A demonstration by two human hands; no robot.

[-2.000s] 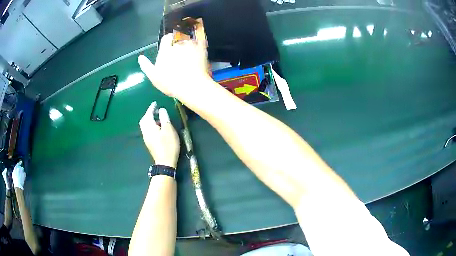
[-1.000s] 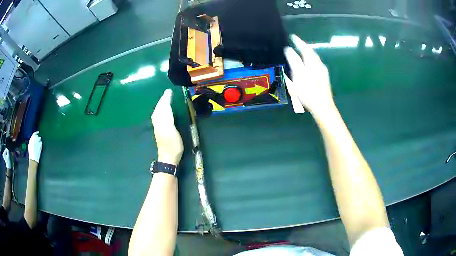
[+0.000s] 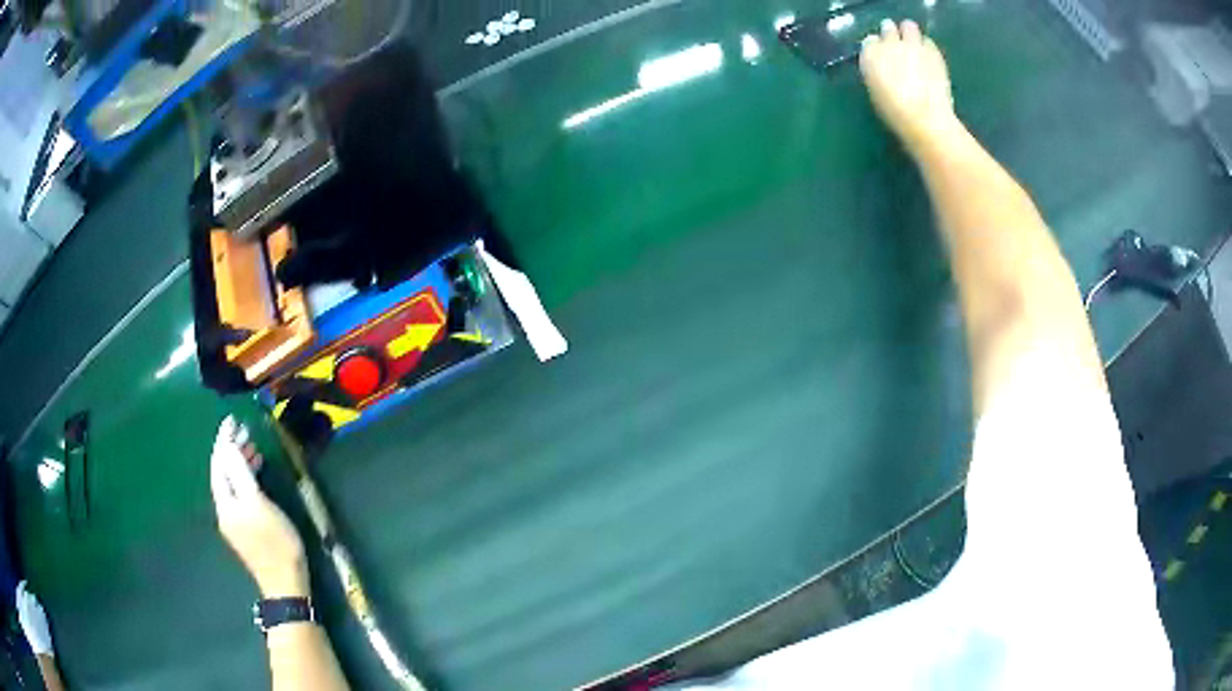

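Observation:
The machine, a blue box [image 3: 426, 374] with a red button [image 3: 358, 375] and yellow arrows, stands at the upper left under a black cover [image 3: 392, 162]. The orange-brown fixture [image 3: 270, 304] is on its left side; no phone frame can be made out in it. My right hand [image 3: 908, 68] is stretched to the far upper right, its fingers on the right end of a dark phone frame [image 3: 817, 43] lying on the green surface. My left hand [image 3: 254, 506], with a black wristwatch, is in front of the machine's left corner, empty, fingers slightly curled.
Another phone frame [image 3: 77, 473] lies at the far left, near a gloved hand [image 3: 33, 618]. A taped cable [image 3: 338, 554] runs from the machine towards me. A white strip [image 3: 527, 304] sticks out at its right corner. Small white pieces [image 3: 503, 27] lie beyond; a dark object [image 3: 1146, 263] is at the right edge.
The view has swung right. My right hand has moved from the fixture, past the machine's right side, to the phone frame at the far right. My left hand stays near the machine's left front.

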